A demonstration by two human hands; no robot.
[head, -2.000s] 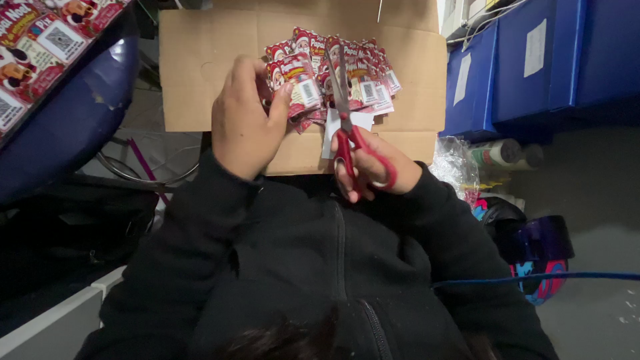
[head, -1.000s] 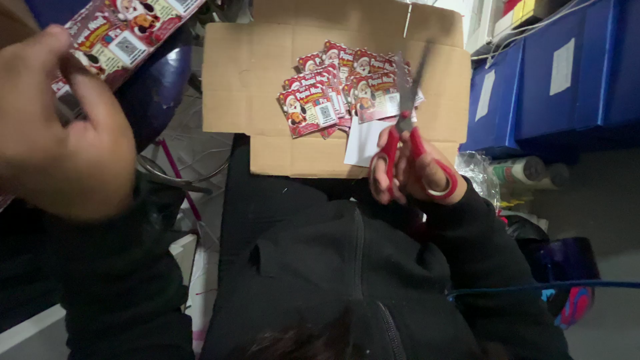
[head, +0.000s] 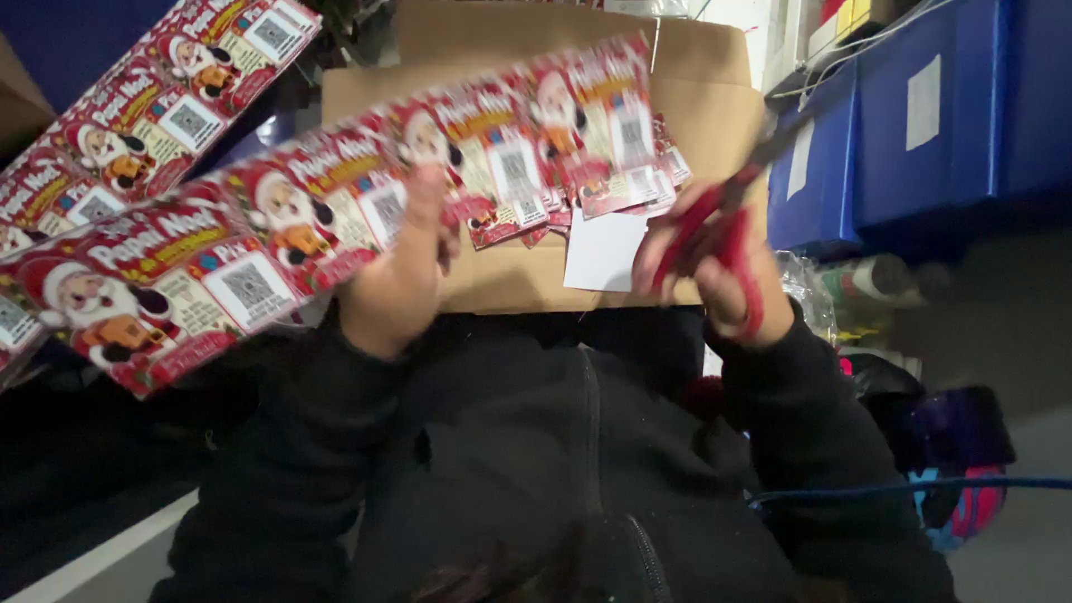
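Note:
My left hand grips a long strip of printed Santa cards, which slants from the lower left up over the cardboard. My right hand, blurred, holds red-handled scissors by their loops, blades toward the upper right and off the strip. Whether the blades are apart is unclear. Behind the strip, a loose pile of cut Santa cards lies on a flattened cardboard sheet, partly hidden. A white piece of paper lies between my hands, near the cardboard's front edge.
More printed Santa card strips lie at the upper left on a dark blue surface. Blue boxes with white labels stand at the right. Below them are clear plastic wrap and a bottle. A blue cord crosses at the lower right.
My left hand left the card pile, reached to the upper left, and is now back over the cardboard with a strip of cards. The scissors stay in my right hand.

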